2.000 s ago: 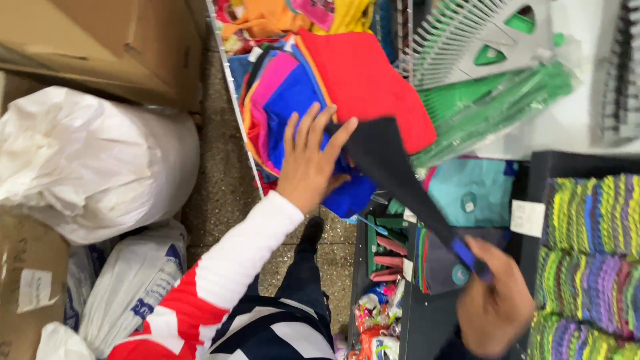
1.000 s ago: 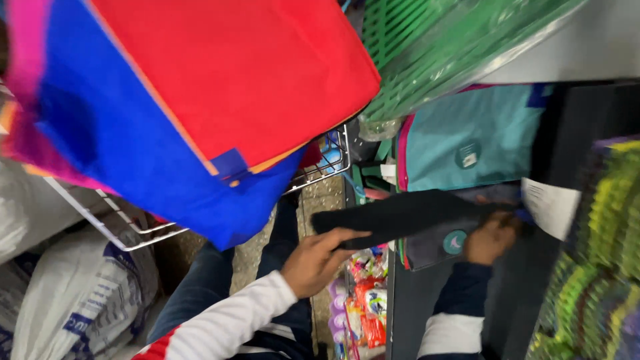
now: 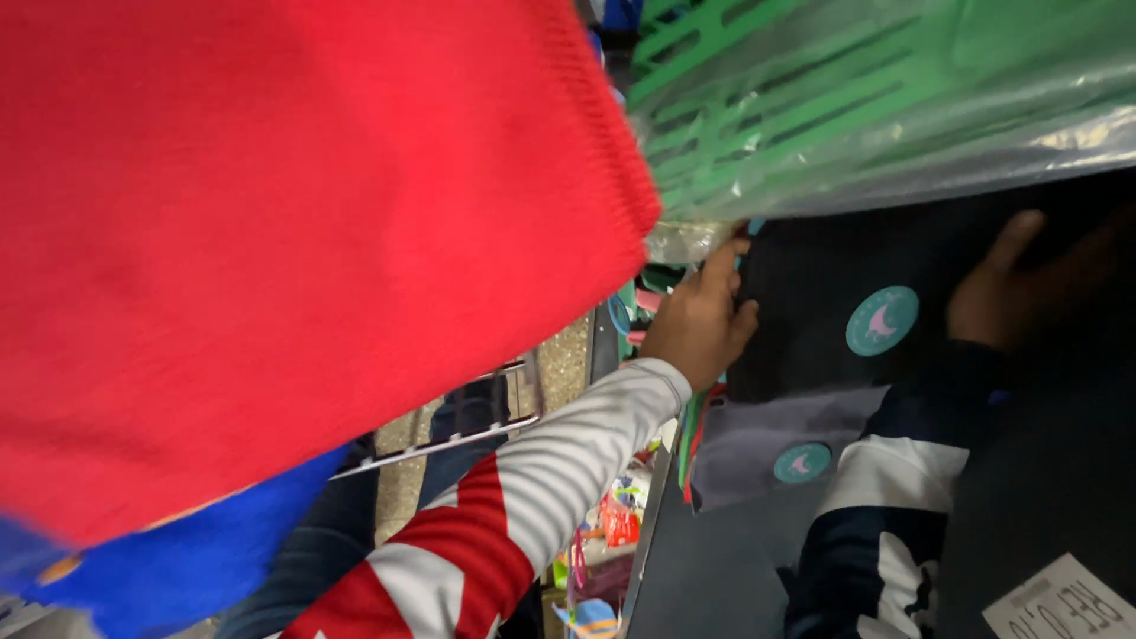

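A black folded cloth item [image 3: 816, 302] with a round turquoise sticker lies on the dark shelf. My left hand [image 3: 701, 319] touches its left edge, fingers bent around the border. Over its right part is my right hand [image 3: 1003, 293], fingers spread and partly lost in shadow; whether it presses on the cloth I cannot tell. Below lies a dark grey cloth item [image 3: 763, 444] with a similar sticker, above red and green edges. A large red cloth [image 3: 311, 222] fills the upper left, over a blue cloth [image 3: 213, 541].
Green plastic racks in clear wrap [image 3: 799, 115] overhang the shelf at the top right. A wire basket [image 3: 453, 439] stands beneath the red cloth. Colourful small packets [image 3: 621, 519] are low down beside the shelf edge. A paper sign [image 3: 1056, 603] is at the lower right.
The black cloth item, held up between both hands earlier, now lies on the shelf over the turquoise one. My left hand has moved right to its edge. The view has come much closer.
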